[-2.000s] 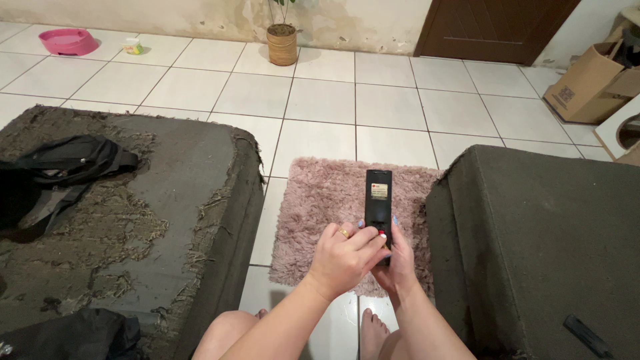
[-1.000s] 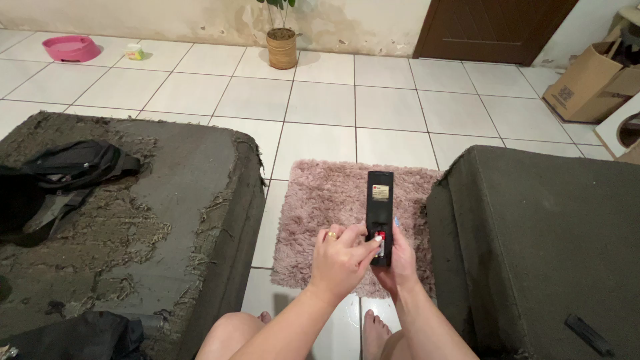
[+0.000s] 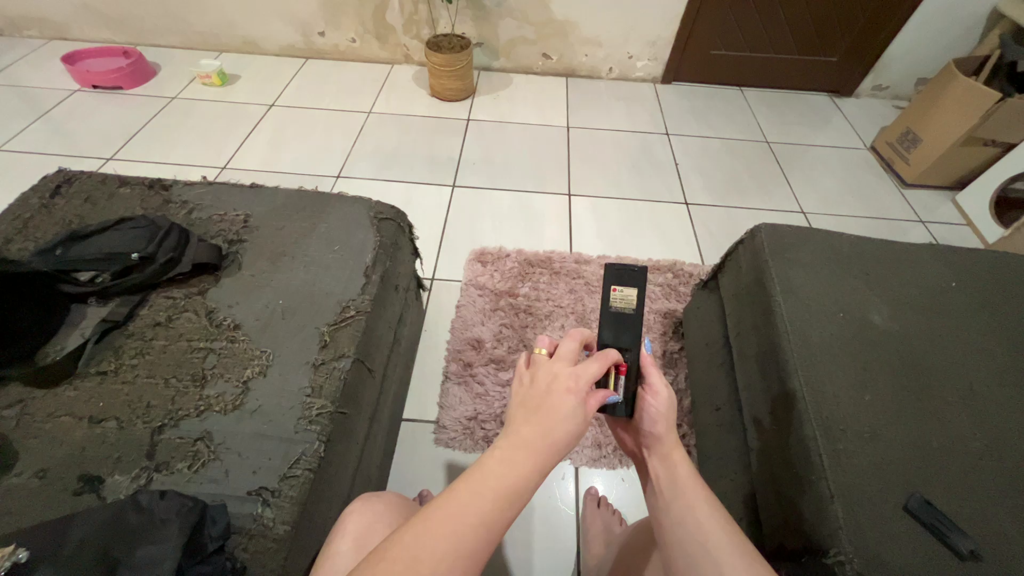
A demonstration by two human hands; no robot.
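Observation:
My right hand [image 3: 658, 404] holds a black LG remote control [image 3: 622, 326] upright from its right side and below, its back toward me. The battery bay near its lower end lies uncovered, and batteries [image 3: 621, 381] with red ends show in it. My left hand [image 3: 556, 388], with a gold ring, reaches over from the left; its thumb and a finger are at the batteries. Whether those fingers grip a battery cannot be told. A black plastic piece, apparently the battery cover [image 3: 942, 526], lies on the right sofa seat.
Worn dark sofa sections stand left [image 3: 280, 216] and right [image 3: 888, 320], with a black bag [image 3: 128, 256] on the left one. Between them lies a pink shaggy rug [image 3: 512, 320]. Farther off are a potted plant [image 3: 449, 68], a pink basin [image 3: 108, 67] and a cardboard box [image 3: 944, 120].
The fingers of my left hand have shifted at the battery bay, and the batteries show more than two seconds ago. My right hand keeps its hold on the remote.

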